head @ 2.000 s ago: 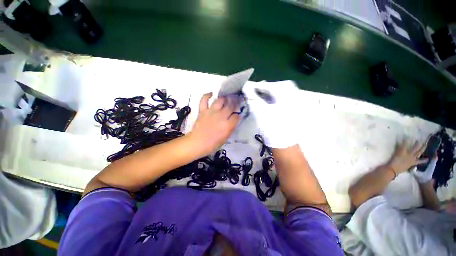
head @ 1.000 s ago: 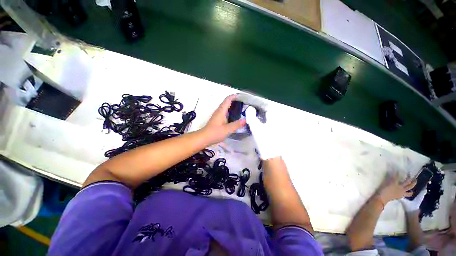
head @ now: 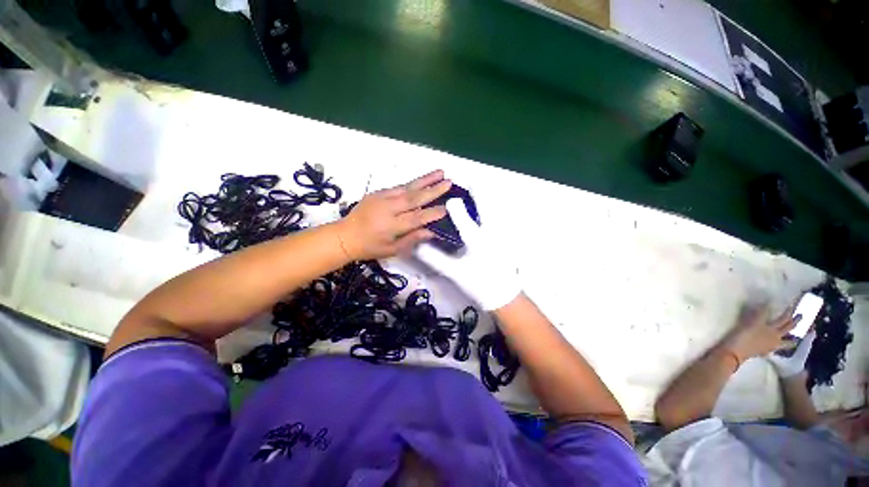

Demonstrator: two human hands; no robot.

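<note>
My bare left hand lies with spread fingers over the left side of a small black box. My right hand, in a white glove, holds the box from the right and below, its thumb on the top. The box is above the white bench; no raised white flap shows on it. Its underside is hidden by the hands. Coiled black cables lie in a tangled pile on the bench, left of and below my hands, partly under my left forearm.
The green belt beyond the white bench carries several black boxes. At right a neighbouring worker's hands hold a black and white item beside a cable pile. A black box group stands at left.
The white flap standing up from the box two seconds ago no longer shows. My left hand has moved from gripping the box's side to lying over it. Boxes on the belt have shifted right.
</note>
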